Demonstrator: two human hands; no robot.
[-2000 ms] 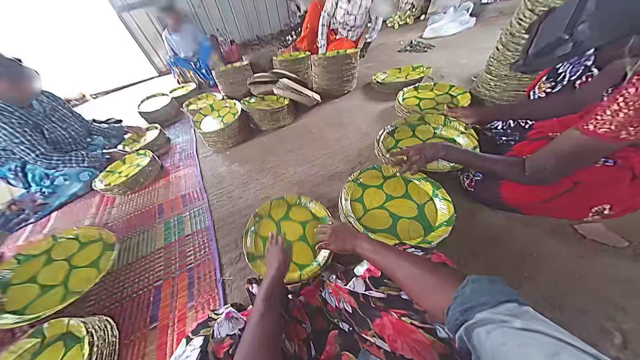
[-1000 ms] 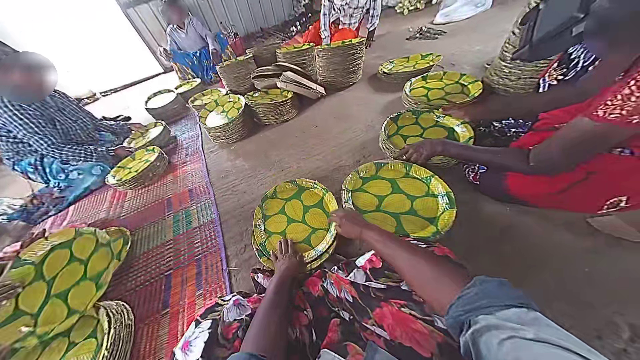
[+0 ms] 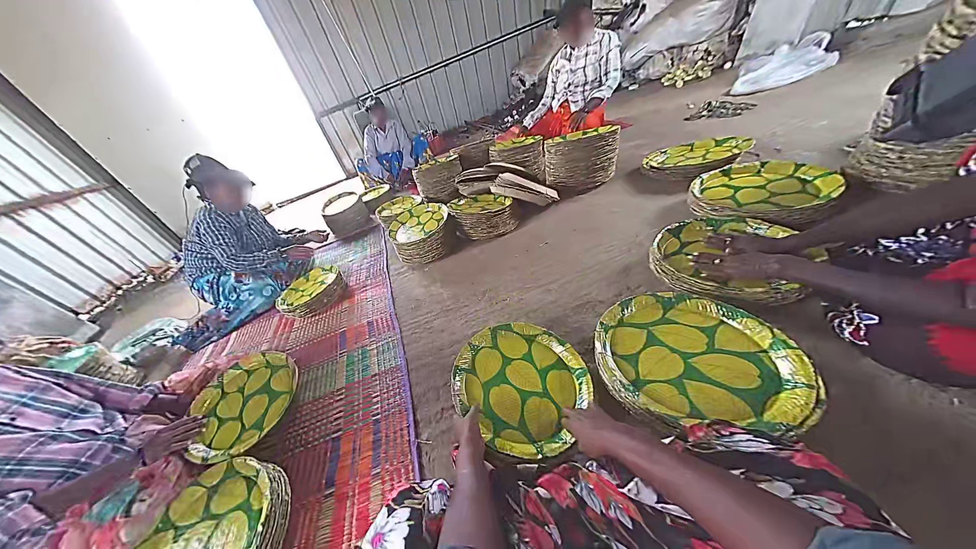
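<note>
In front of my lap lies a round, shallow tray with a yellow-and-green leaf pattern (image 3: 523,381). My left hand (image 3: 470,442) is at its lower left rim, and my right hand (image 3: 598,433) touches its lower right rim with the fingers. Whether either hand grips the rim is hard to tell. Close by on the right stands a stack of larger leaf-patterned trays (image 3: 698,362) with a shiny rim. The undersides of my fingers are hidden.
A co-worker's hands (image 3: 740,259) rest on a tray stack to the right. At left, another person's hand (image 3: 174,436) touches a tilted tray (image 3: 244,404) above a woven red mat (image 3: 351,366). Stacked trays (image 3: 484,216) stand farther back, near seated people.
My left hand has moved from over the middle of the tray to its lower left rim. The view has tilted up, showing more of the room.
</note>
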